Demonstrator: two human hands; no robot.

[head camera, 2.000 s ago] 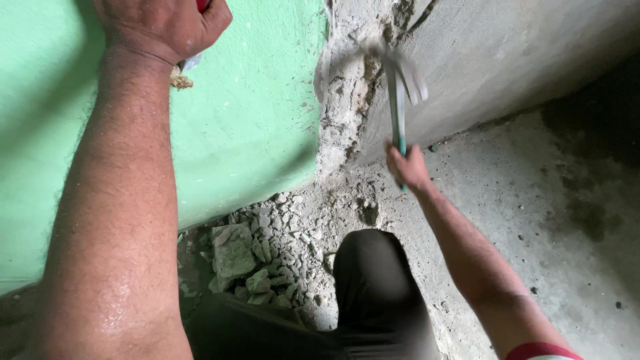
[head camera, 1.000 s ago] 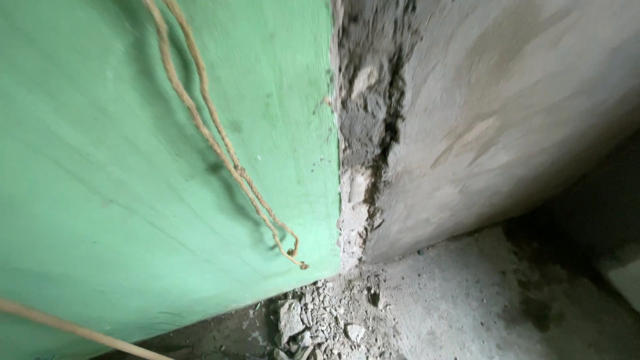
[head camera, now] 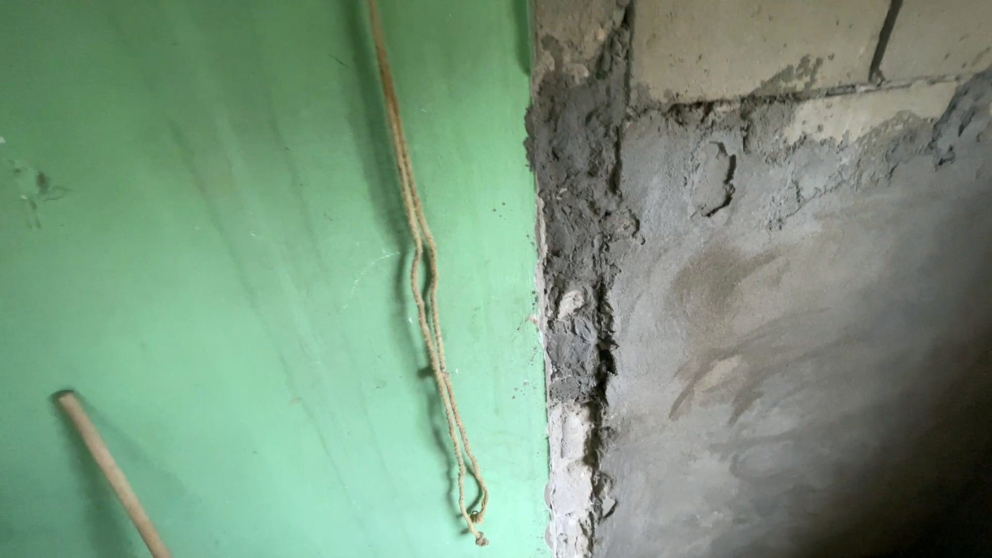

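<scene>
Neither my left hand nor my right hand is in view, and no hammer shows. A green painted wall [head camera: 232, 256] fills the left half of the head view. Down its face hangs a doubled length of thin rope [head camera: 422, 279], with knotted ends near the bottom. Along the green wall's right edge runs a rough vertical strip of dark mortar [head camera: 577, 201]. Lower down, that strip turns to pale broken masonry [head camera: 570, 457], with a dark crack beside it.
A wooden pole [head camera: 112, 473] leans against the green wall at lower left. To the right stands a grey plastered wall [head camera: 775, 310], with bare blocks [head camera: 752, 46] above the plaster. The lower right corner is in deep shadow.
Both hands and the hammer in my right hand, seen two seconds ago, have left the view. The view has swung up from the rubble and floor to the walls.
</scene>
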